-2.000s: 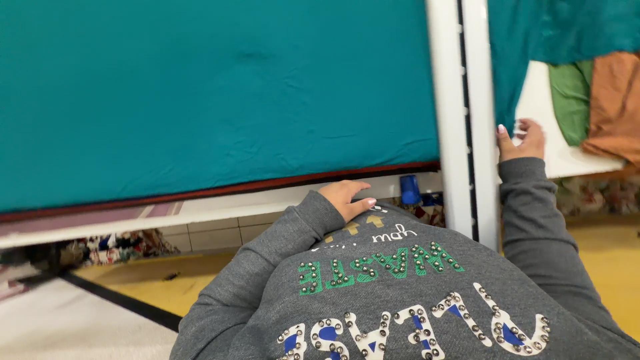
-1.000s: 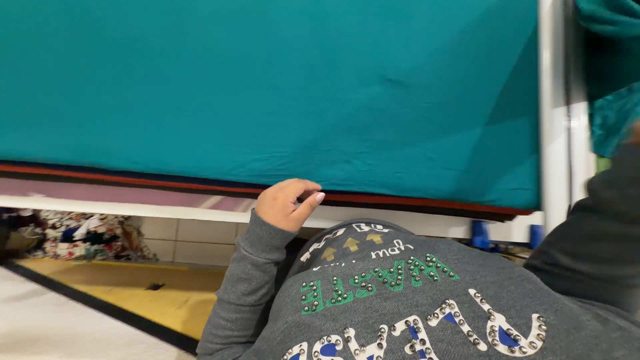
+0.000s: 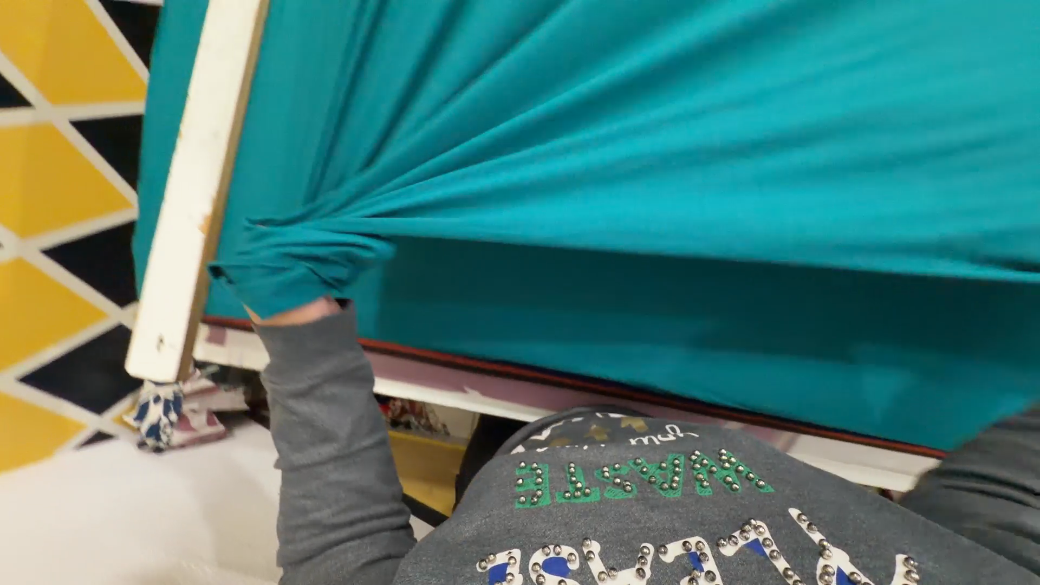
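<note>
Teal fabric (image 3: pixel 650 162) lies over a table in a stack of layers, its top sheet pulled into long folds. These folds gather at my left hand (image 3: pixel 296 310), which grips the sheet near the table's front left corner; the cloth covers my fingers and only skin by the wrist shows. A white wooden bar (image 3: pixel 195 187) lies across the fabric just left of that hand. My right hand is outside the view; only its grey sleeve (image 3: pixel 983 479) shows at the lower right, by the table's front edge. Dark red and black layers (image 3: pixel 569 380) show under the teal.
The table's pale front edge (image 3: pixel 487 398) runs between me and the fabric. Floor with yellow, black and white diamonds (image 3: pixel 61 179) lies to the left. Patterned cloth scraps (image 3: pixel 175 410) hang near the bar's lower end. A white surface (image 3: pixel 138 512) is at the lower left.
My left hand, bare at the fabric's front edge before, now holds the cloth by the bar. The smooth top sheet is now drawn into folds. The view has swung to the left end.
</note>
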